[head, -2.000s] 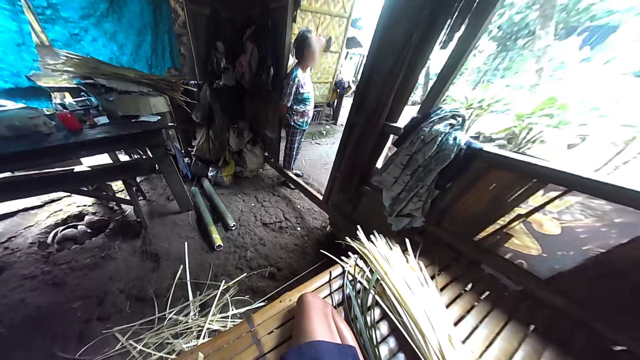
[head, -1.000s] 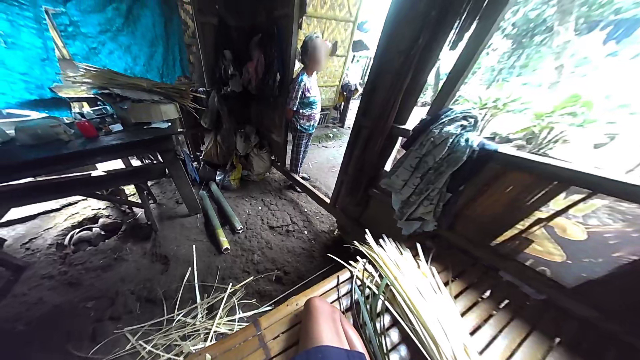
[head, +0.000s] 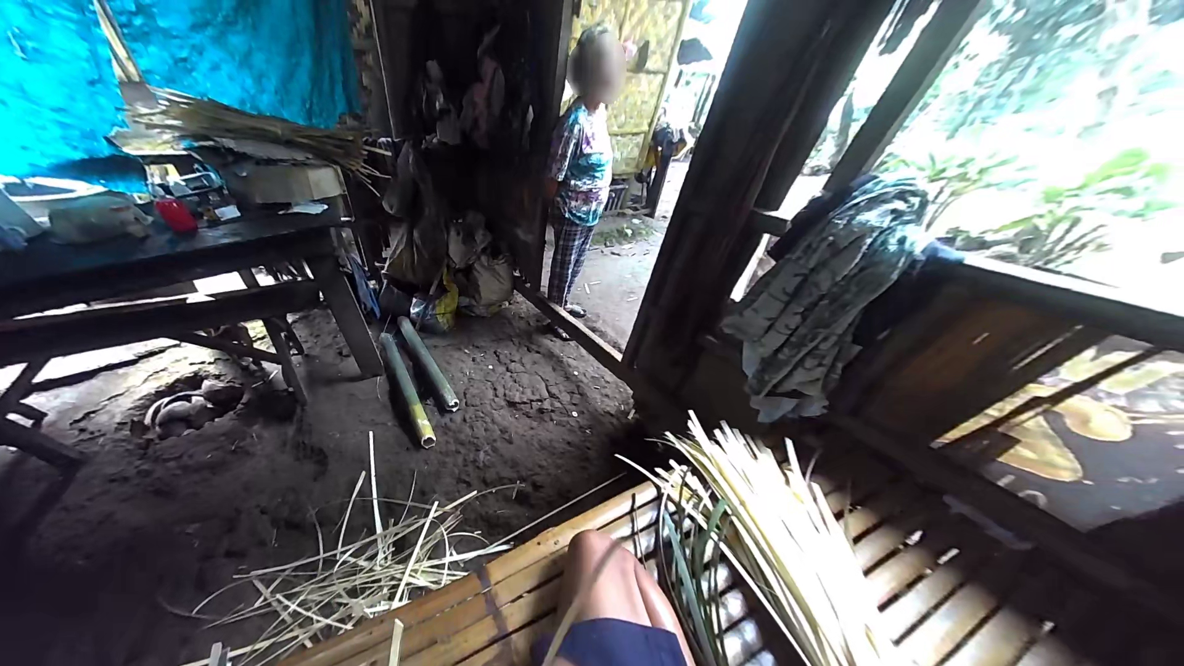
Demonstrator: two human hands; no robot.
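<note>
Neither of my hands shows in the head view. My bent knee [head: 597,573] rests over the bamboo slat bench [head: 444,620] at the bottom centre, with dark blue cloth on the thigh. A thin blurred strip crosses in front of the leg; what holds it is out of sight. Right beside the knee lies a large bundle of pale split strips [head: 786,546], with some green strips [head: 689,555] along its left side. Loose pale strips [head: 370,578] are heaped on the earth floor left of the bench.
Two bamboo poles [head: 407,393] lie on the floor. At left stands a dark wooden table [head: 277,242] bearing containers and a bundle of dry strips [head: 259,129]. A person [head: 581,176] stands at the doorway. Cloth [head: 823,287] hangs over the wooden rail at right.
A thin strip now crosses in front of my leg, where none showed before. The person in the doorway remains standing there.
</note>
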